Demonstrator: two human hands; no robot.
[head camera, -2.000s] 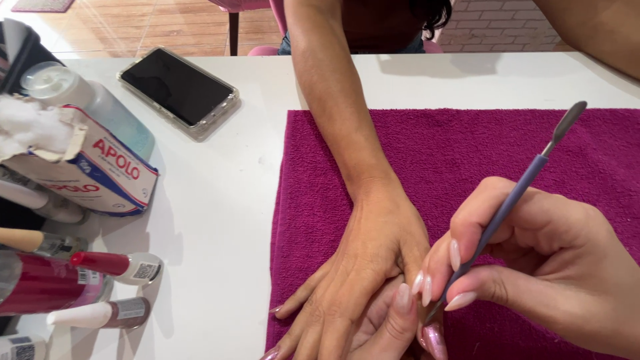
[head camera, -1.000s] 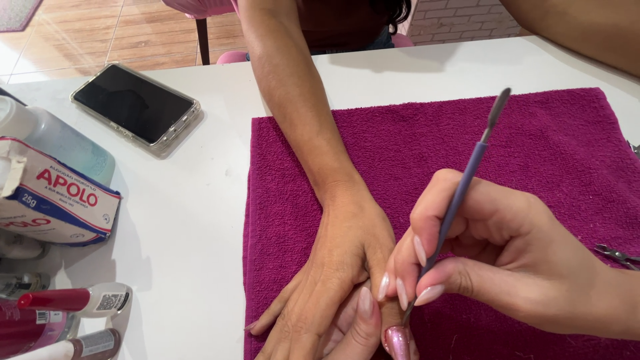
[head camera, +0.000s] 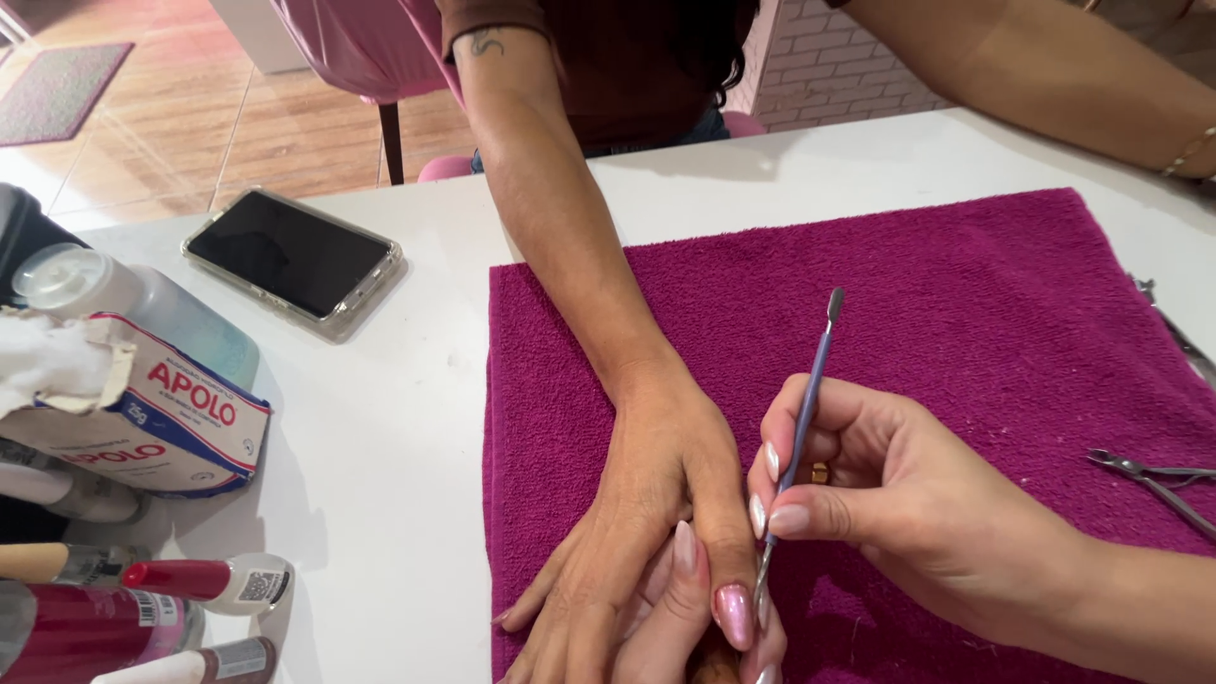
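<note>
Between the thumb and fingers of my right hand (head camera: 883, 484) is a metal cuticle pusher with a purple handle (head camera: 806, 418). Its flat end points up and its lower tip lies beside a shiny pink fingernail (head camera: 733, 615) of the other person's hand (head camera: 655, 494). From below, my left hand (head camera: 679, 608) grips that person's finger, its thumb showing between their fingers; the rest is partly hidden. Under the hands lies a magenta towel (head camera: 855, 304).
Nail polish bottles (head camera: 209, 581), a box of cotton (head camera: 180, 408) and a plastic bottle (head camera: 190, 318) stand at the left. Behind them lies a phone in a clear case (head camera: 294, 252). Cuticle nippers (head camera: 1140, 467) and another metal tool (head camera: 1178, 332) lie at the right.
The view has shifted. The pusher's lower tip now lies at the side of the pink nail, and the tool stands more upright than before. Both my hands keep their holds.
</note>
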